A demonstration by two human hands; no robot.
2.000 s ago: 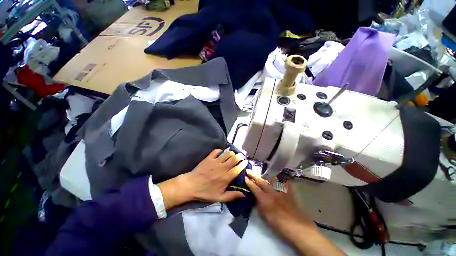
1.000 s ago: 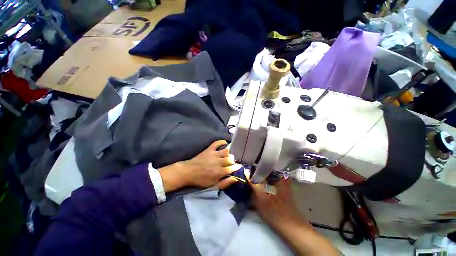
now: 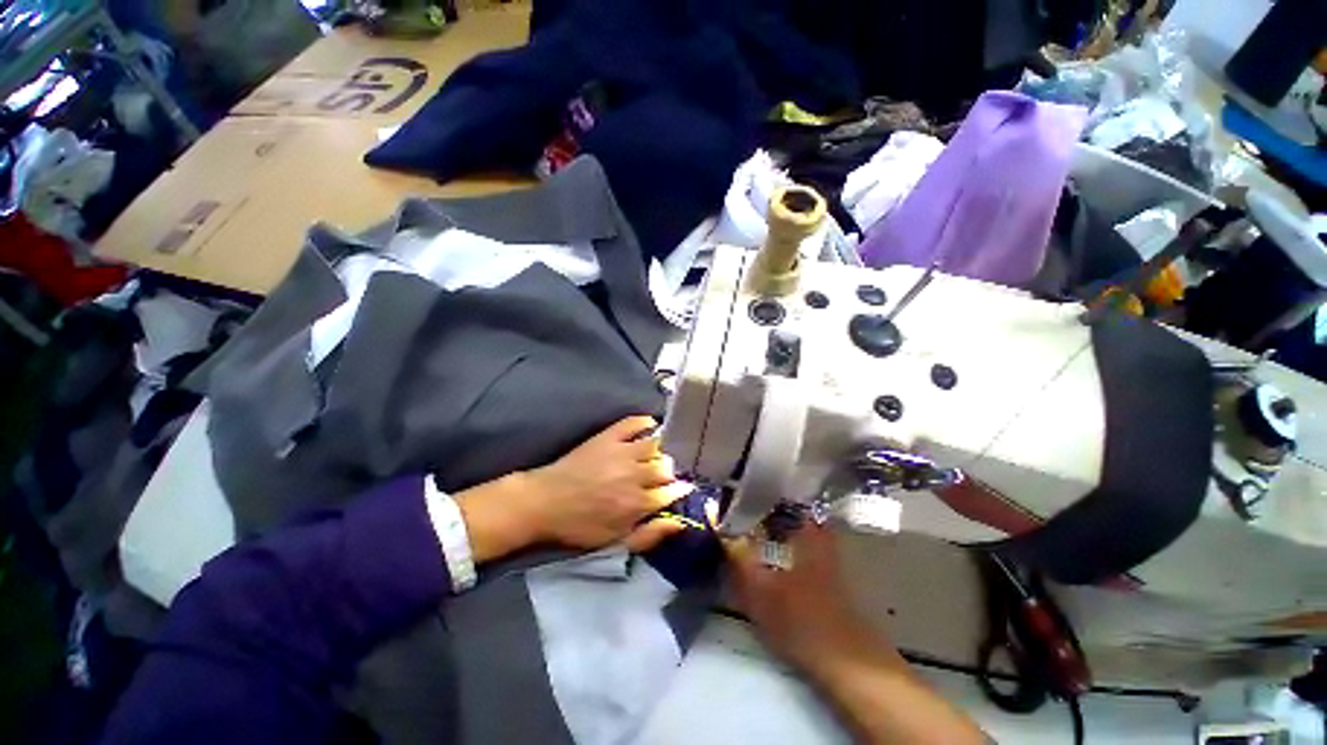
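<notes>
The dark grey garment piece (image 3: 480,364) with white sections lies spread left of the needle area. The small navy piece (image 3: 687,553) with a yellow-green mark lies at the lit needle area of the cream-white sewing machine (image 3: 1004,379). My left hand (image 3: 590,492) lies flat on the cloth, its fingertips pressing at the navy piece's left side. My right hand (image 3: 786,590) is at the right side of the navy piece, fingertips partly hidden under the machine head. The needle and presser foot cannot be made out clearly.
Black-looped scissors (image 3: 1007,662) lie right of the needle area. A brown cardboard sheet (image 3: 218,182) and a navy garment pile (image 3: 684,109) are behind the work. A purple cloth (image 3: 975,189) is behind the machine. A tan spool (image 3: 790,233) stands on the machine head.
The view has shifted, so the machine sits further left in the picture. My left hand has moved closer to the machine head, and the navy piece with its yellow-green mark lies further under it.
</notes>
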